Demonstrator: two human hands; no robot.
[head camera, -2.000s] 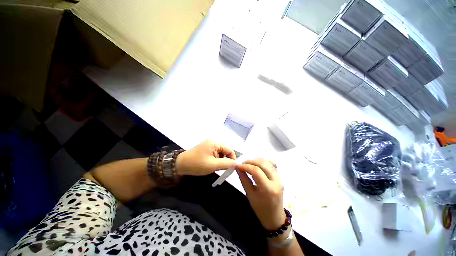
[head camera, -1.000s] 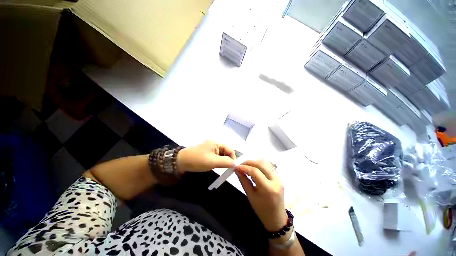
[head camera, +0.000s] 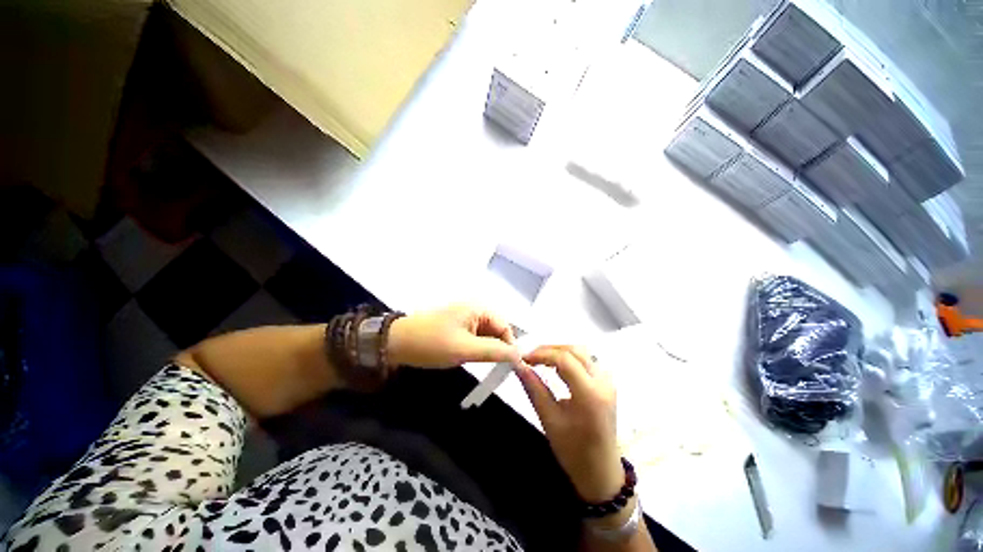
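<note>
My left hand (head camera: 461, 335) and my right hand (head camera: 566, 390) meet at the fingertips over the table's front edge. Between them they pinch a narrow white piece (head camera: 489, 385), whose free end points down and to the left. Just beyond the hands stands a small open retail box (head camera: 520, 273), its pale hollow showing. Another small white box (head camera: 612, 299) lies to its right. The fingertips hide the upper end of the white piece.
A brown carton (head camera: 323, 65) is at upper left. Stacked printed boxes (head camera: 744, 178) stand at upper right. A black bagged bundle (head camera: 806, 350), clear bags (head camera: 916, 377), a slim grey cutter (head camera: 758, 496) and a small white box (head camera: 833, 479) lie at right. One printed box (head camera: 513, 106) stands farther back.
The whole view has shifted slightly. Both hands stay together on the white piece, whose free end has tilted a little.
</note>
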